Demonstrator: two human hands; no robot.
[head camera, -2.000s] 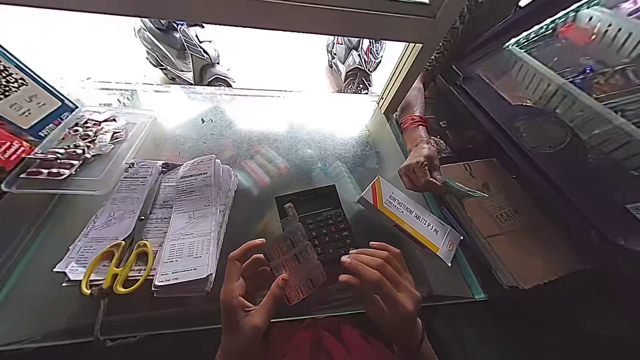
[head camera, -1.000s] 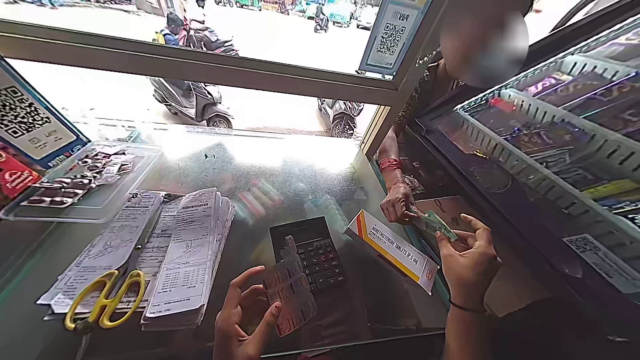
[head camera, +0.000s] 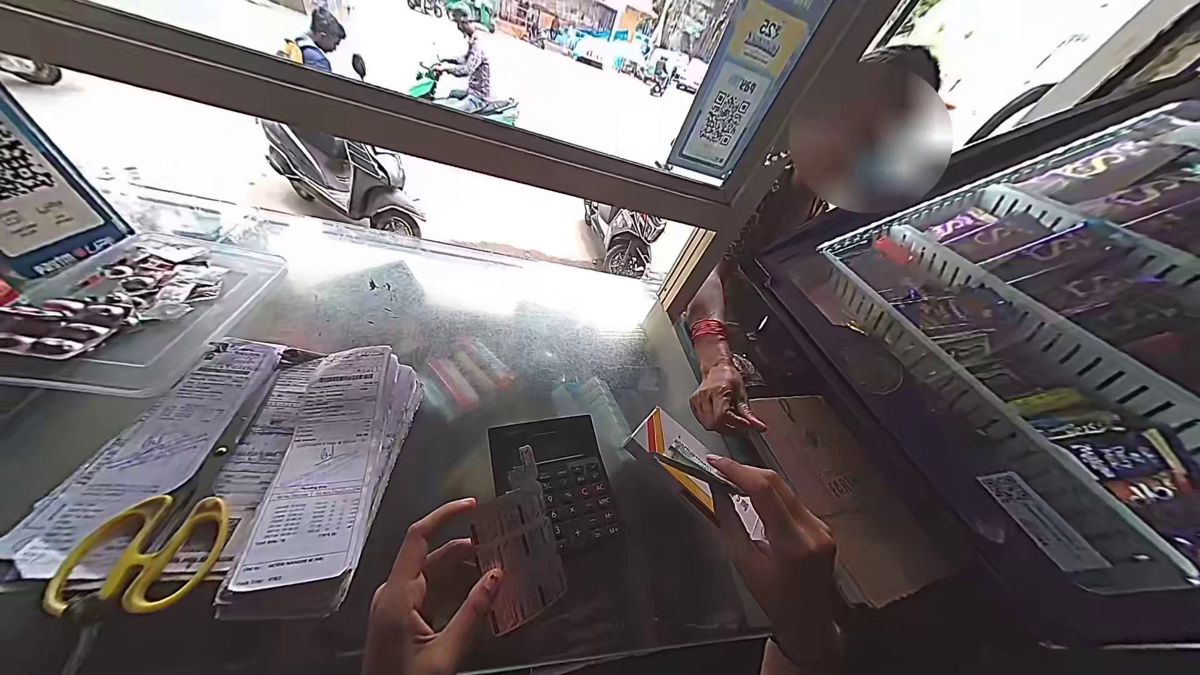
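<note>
My left hand (head camera: 427, 591) holds a blister strip (head camera: 520, 562) between thumb and fingers, over the lower left of a black calculator (head camera: 581, 487). My right hand (head camera: 783, 553) grips a folded banknote (head camera: 698, 464) above the white tablet carton (head camera: 661, 436) with red and yellow stripes, partly covering it. Beyond it, another person's hand (head camera: 722, 398) with red bangles hangs near a brown cardboard piece (head camera: 816, 469). Yellow-handled scissors (head camera: 141, 553) lie on stacks of printed slips (head camera: 323, 450) at the left.
A clear plastic tray (head camera: 211, 347) of blister packs stands at the far left, by a code stand (head camera: 47, 197). A dark display case with white baskets (head camera: 1022, 309) fills the right. A window frame (head camera: 375, 103) crosses the glass counter's far side, with scooters outside.
My right hand reached to the other person's hand, took the banknote and came back over the carton. The other person's hand has let go of the note. The view has tilted up.
</note>
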